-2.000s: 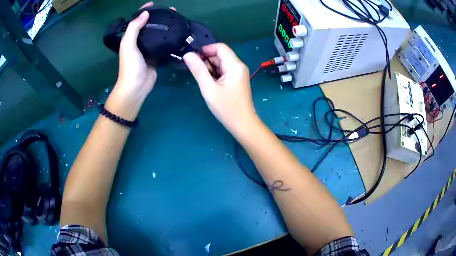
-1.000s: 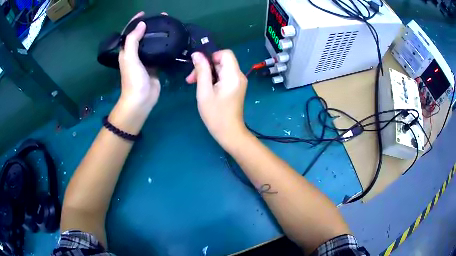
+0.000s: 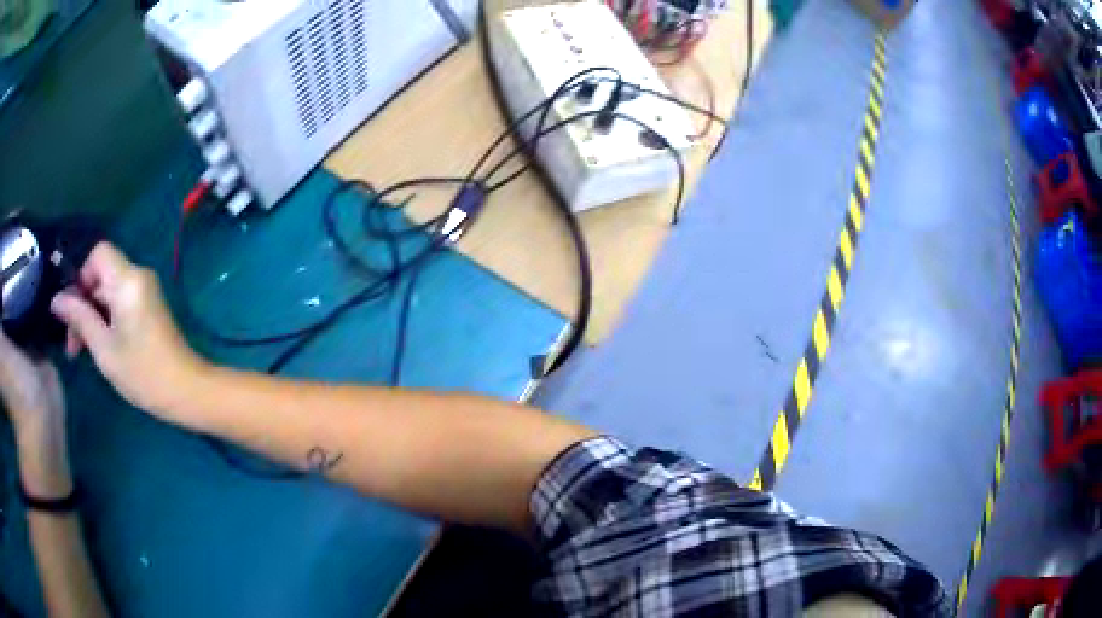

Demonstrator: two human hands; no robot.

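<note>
Black over-ear headphones (image 3: 22,275) are at the left edge, partly cut off, with one round ear cup showing a shiny highlight. My left hand (image 3: 29,384) is under the cup and holds it; its fingers are mostly hidden or out of the picture. My right hand (image 3: 121,316) is at the cup's right side, thumb and fingers pinched together on the small dark test plug, which the fingers largely hide. A thin black test cable (image 3: 268,340) runs from behind my right wrist to a tangle with a pale inline connector (image 3: 456,222).
A white power supply (image 3: 326,73) with a red-clipped lead (image 3: 196,197) stands beyond my right hand. An off-white test box (image 3: 592,115) with black plugs sits on the tan board (image 3: 532,268). A thick black cord crosses the board's edge. Floor tape (image 3: 834,290) and red and blue items are right.
The view has swung right, so the headphones and both hands now sit at the left edge. My hands remain at the ear cup. The headphones lying on the bench have left the picture.
</note>
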